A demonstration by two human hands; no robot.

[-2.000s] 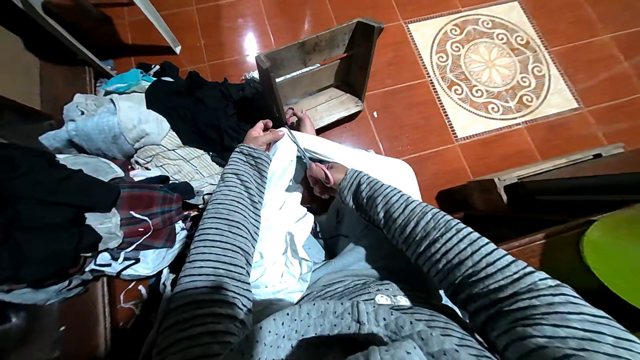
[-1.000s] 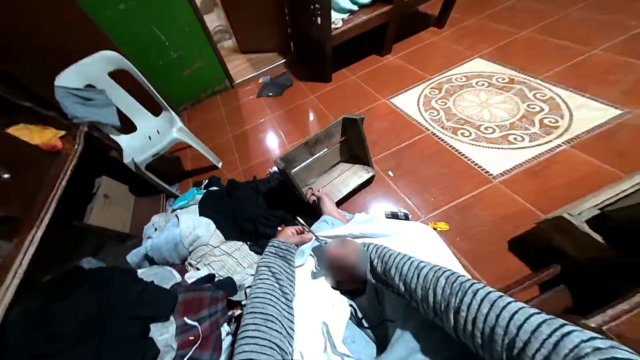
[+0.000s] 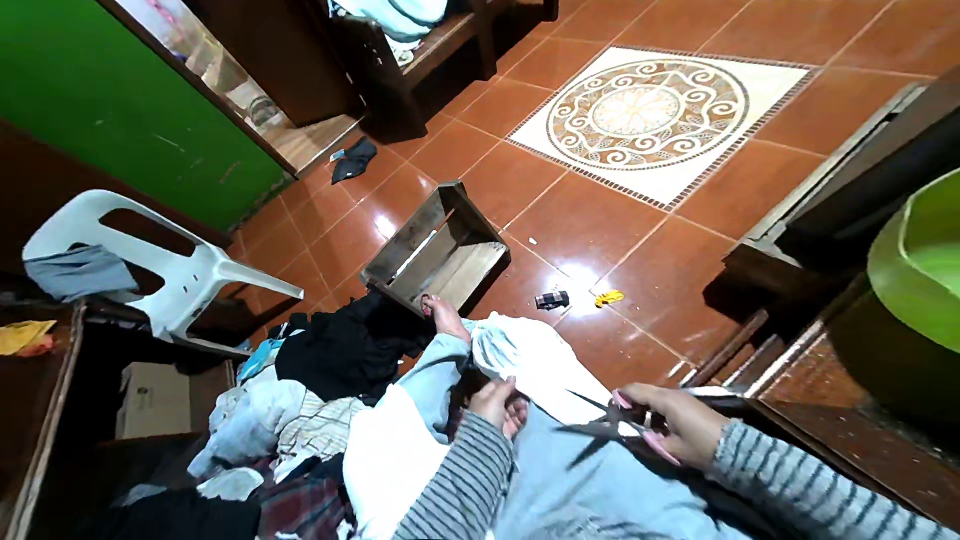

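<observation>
My right hand (image 3: pixel 675 424) holds a pair of scissors (image 3: pixel 600 427) by pink-edged handles, with the blades spread apart above my lap. My left hand (image 3: pixel 499 409) is curled at the edge of white cloth (image 3: pixel 544 367) that lies over my legs; whether its fingers pinch the cloth is not plain. More white cloth (image 3: pixel 390 457) lies to the left of my left forearm. Beside it is a heap of clothes, with a black garment (image 3: pixel 337 352), a striped light cloth (image 3: pixel 319 427) and a plaid garment (image 3: pixel 304 506). My bare foot (image 3: pixel 448 319) rests against a wooden crate (image 3: pixel 450 259).
A white plastic chair (image 3: pixel 187 277) with a grey cloth stands at left. Small dark (image 3: pixel 552 300) and yellow scraps (image 3: pixel 609 298) lie on the tiled floor. A green tub (image 3: pixel 915 262) is at right, near dark wooden furniture. A dark cloth (image 3: pixel 354 160) lies near the doorway.
My hands were close together at the white cloth; now my right hand and the scissors are apart from my left, to the right. The view has shifted, showing more of the room.
</observation>
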